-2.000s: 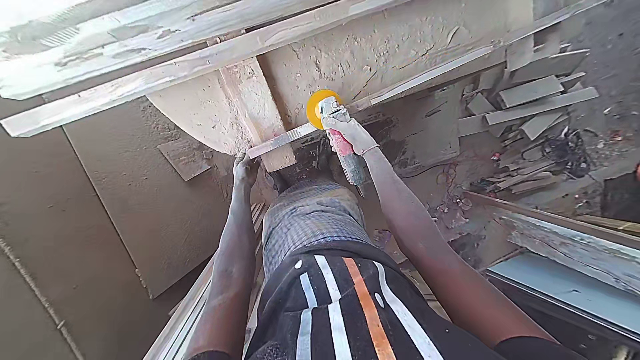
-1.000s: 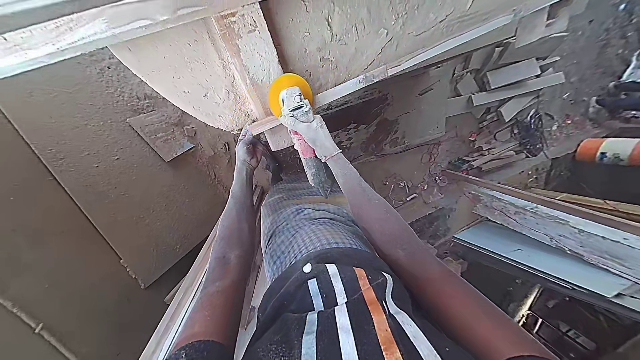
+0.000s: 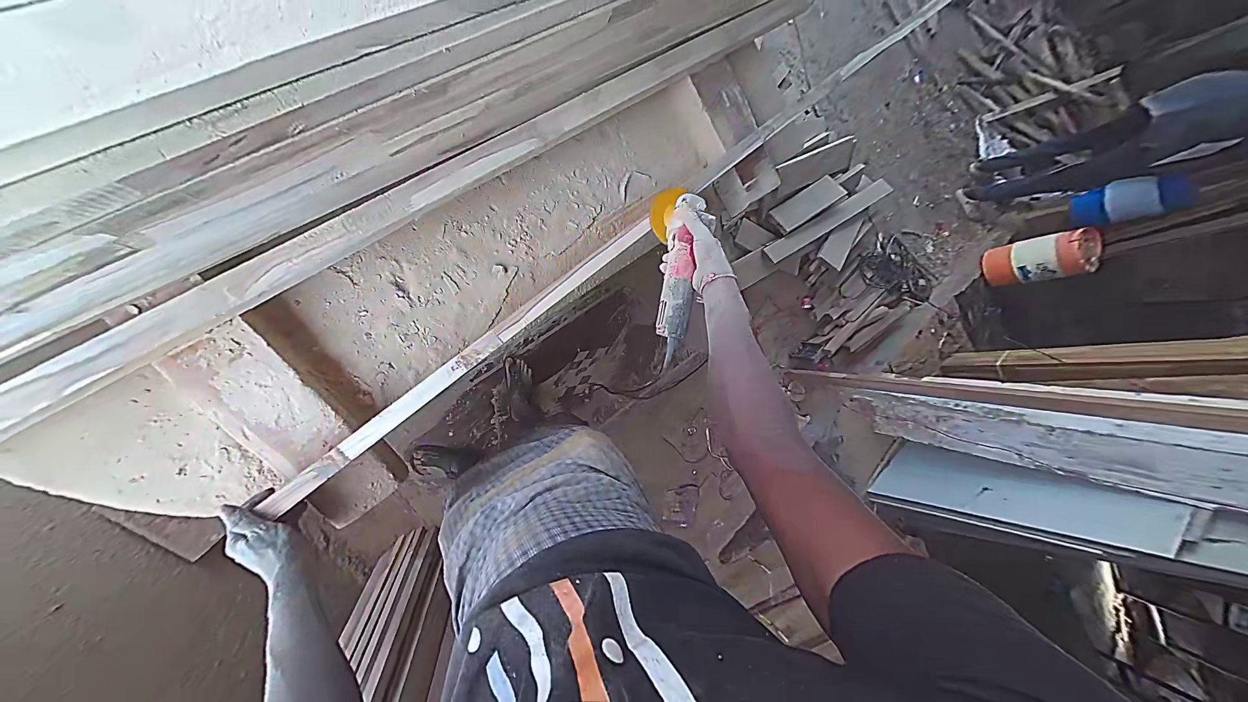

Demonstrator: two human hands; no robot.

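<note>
My right hand (image 3: 700,244) is closed around the red and grey body of an angle grinder (image 3: 675,292). The grinder's yellow disc (image 3: 665,213) is at the edge of a long, narrow wooden strip (image 3: 478,353), partway along it; whether it touches cannot be made out. With its fingers around the near left end of that strip, my left hand (image 3: 255,534) grips the wood. The strip slants from lower left to upper right over dusty boards. The grinder's cord trails down from its rear end. White dust covers both hands.
Long planks (image 3: 409,200) lie stacked beyond the strip. Offcuts (image 3: 819,210) are heaped at right, near tangled cable (image 3: 892,273). Further right are an orange and white cylinder (image 3: 1041,257), a blue one (image 3: 1131,201) and another person's legs (image 3: 1072,146). My bare feet (image 3: 448,458) stand below the strip.
My right hand has moved the grinder rightward along the strip, away from my left hand. The two hands were close together one second ago. The view has shifted, showing the other person's legs.
</note>
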